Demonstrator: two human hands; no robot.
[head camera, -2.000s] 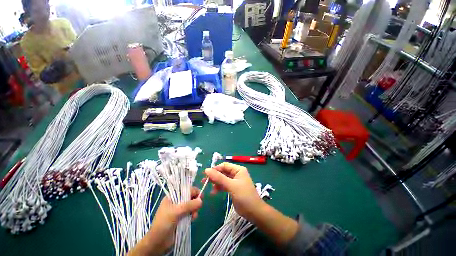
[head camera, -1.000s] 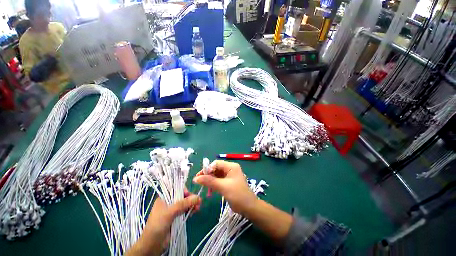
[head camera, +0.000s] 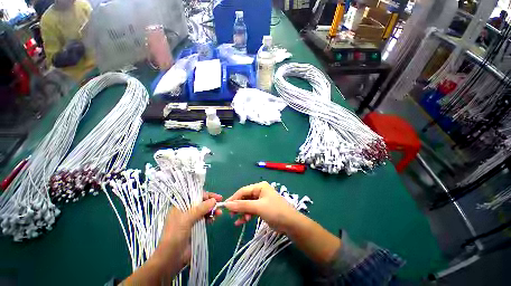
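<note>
My left hand (head camera: 182, 229) is closed around an upright handful of white cables (head camera: 182, 167), with white connector ends fanned at the top. My right hand (head camera: 260, 208) pinches one small white connector end (head camera: 219, 206) against my left thumb and fingertips. Its details are too small to tell. A loose bunch of white cables (head camera: 126, 195) lies left of the handful. Another loose bunch (head camera: 255, 254) lies under and beside my right hand. A slim red tool (head camera: 284, 167) lies on the bench beyond my right hand.
Looped cable bundles lie at left (head camera: 120, 106) and right (head camera: 319, 114). Behind are black ties (head camera: 171, 143), a small squat bottle (head camera: 213, 122), a black case (head camera: 154, 113), crumpled white plastic (head camera: 258, 106) and blue bins (head camera: 232, 78). A red stool (head camera: 395, 137) stands right. A person (head camera: 64, 33) is back left.
The single connector end, upright above my right fingertips before, is now lowered between both hands' fingertips. My right hand has turned towards my left thumb. The camera view has shifted slightly.
</note>
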